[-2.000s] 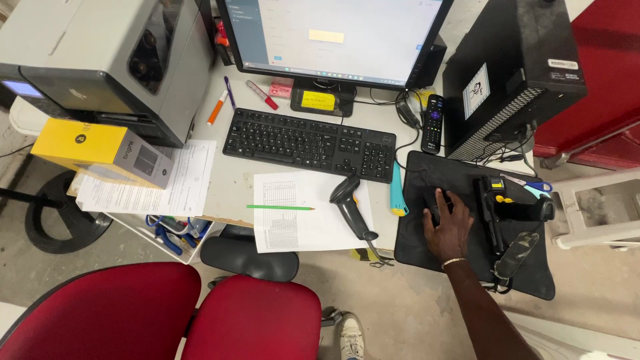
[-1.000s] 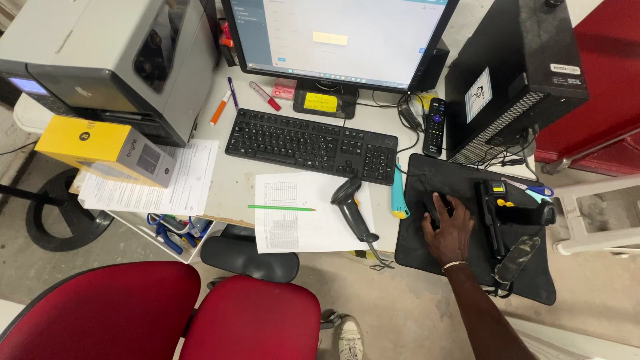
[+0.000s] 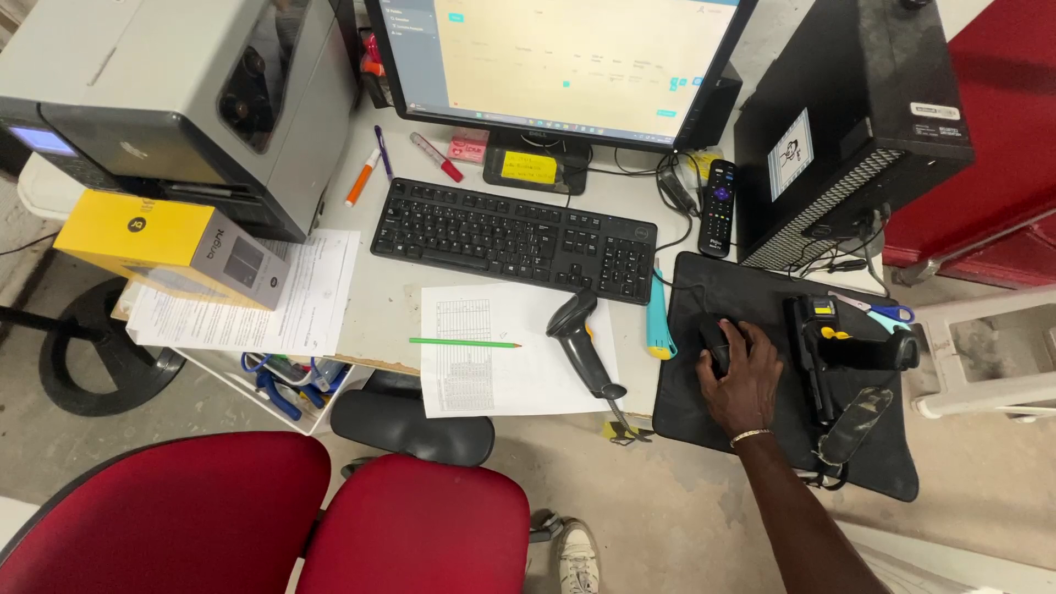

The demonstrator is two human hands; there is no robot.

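My right hand (image 3: 742, 375) rests on a black computer mouse (image 3: 714, 342) on the dark mouse pad (image 3: 685, 396). To its right on the pad lies a black handheld terminal with a pistol grip (image 3: 813, 355). A teal utility knife (image 3: 659, 318) is left of the pad. Farther left, a black barcode scanner (image 3: 577, 342) and a green pencil (image 3: 462, 342) lie on a printed sheet (image 3: 528, 388). Behind them are a black keyboard (image 3: 511, 235) and a lit monitor (image 3: 561, 58). My left hand is out of view.
A label printer (image 3: 181, 99) stands at the left, with a yellow and grey box (image 3: 173, 247) before it. A black computer tower (image 3: 841, 124) and a remote control (image 3: 718, 206) are at the right. A red chair (image 3: 421, 528) stands at the desk's front.
The monitor's picture has changed: a yellowish page with several teal buttons has replaced the pale page with a small box in its middle. My right hand stays at the mouse.
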